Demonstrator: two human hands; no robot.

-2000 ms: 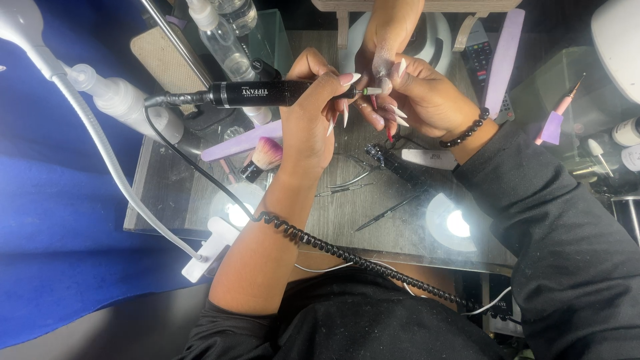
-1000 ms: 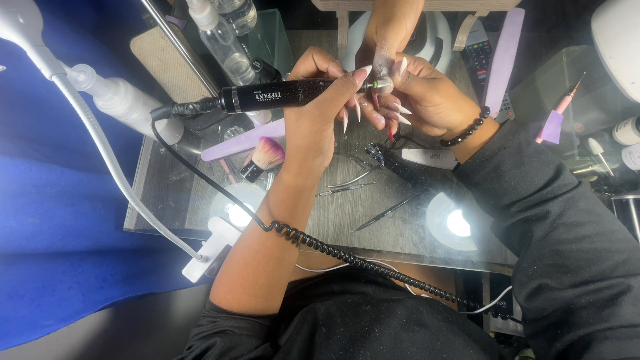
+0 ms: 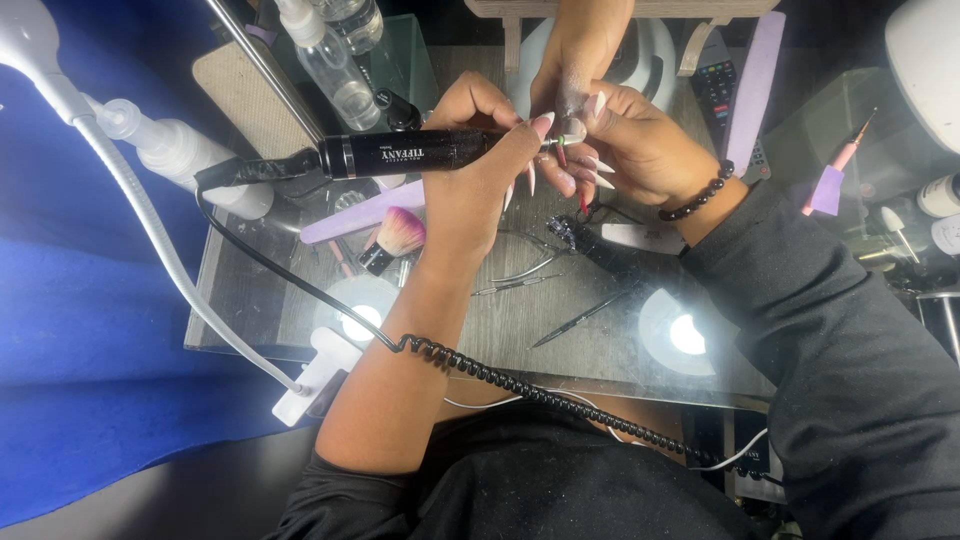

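My left hand [image 3: 480, 180] is closed around the black barrel of an electric nail drill [image 3: 405, 154], held nearly level. Its bit [image 3: 571, 139], with a green band, is at the fingers of another person's hand [image 3: 589, 52], which comes in from the top. With my right hand [image 3: 645, 150] I grip that person's fingers; my thumb is by the bit, and a beaded bracelet is on my wrist. Whitish dust covers the held fingers, and red shows on some nails. The drill's coiled cord [image 3: 525, 388] crosses over my left forearm.
Below the hands lie a thin dark tool [image 3: 577, 319], metal tweezers-like tools and a white nail file [image 3: 643, 238]. A pink brush [image 3: 397, 234] and lilac file [image 3: 367, 212] are left, near pump bottles [image 3: 187, 154]. A white lamp's clamp [image 3: 319, 375] grips the table edge.
The drill and my left hand have shifted slightly to the right since the earliest frame, and slightly down since the middle one. My right hand keeps its hold on the other person's fingers.
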